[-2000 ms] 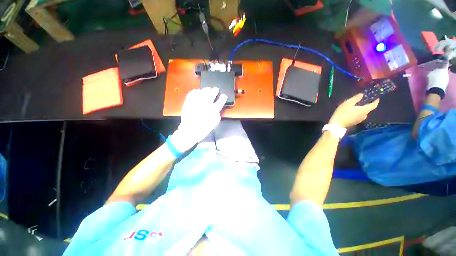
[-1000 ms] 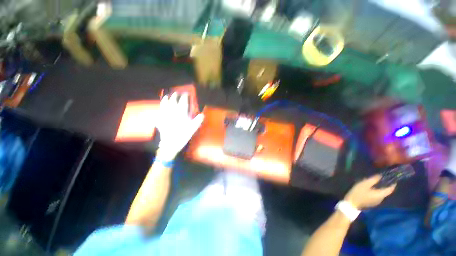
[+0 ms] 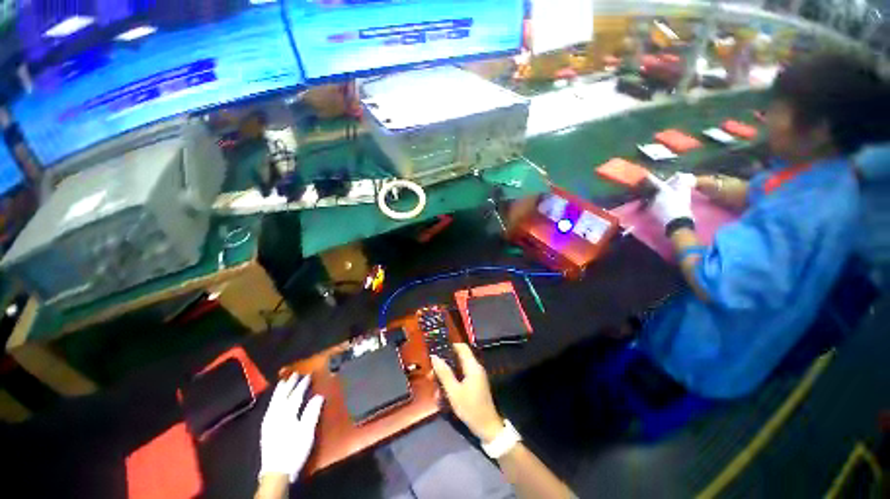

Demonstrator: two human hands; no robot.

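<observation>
A black set-top box (image 3: 375, 384) sits on the orange-brown fixture board (image 3: 332, 443), against the connector block (image 3: 367, 345) at its back edge. My left hand (image 3: 289, 429), in a white glove, lies flat with fingers apart at the board's left end and holds nothing. My bare right hand (image 3: 470, 392) holds the remote control (image 3: 435, 332) over the board's right part, just right of the box. Part of the remote's near end is hidden by my fingers.
Set-top boxes on red foam pads lie right (image 3: 496, 319) and left (image 3: 219, 397). A blue cable (image 3: 459, 273) runs to the lit test box (image 3: 566, 232). Monitors (image 3: 410, 34) and grey instruments (image 3: 444, 122) stand behind. A person in a blue smock (image 3: 771, 263) sits at right.
The view has tilted up to the monitors. My left hand moved from the box to the left foam pad, then to the board's left end. My right hand brought the remote left over the board.
</observation>
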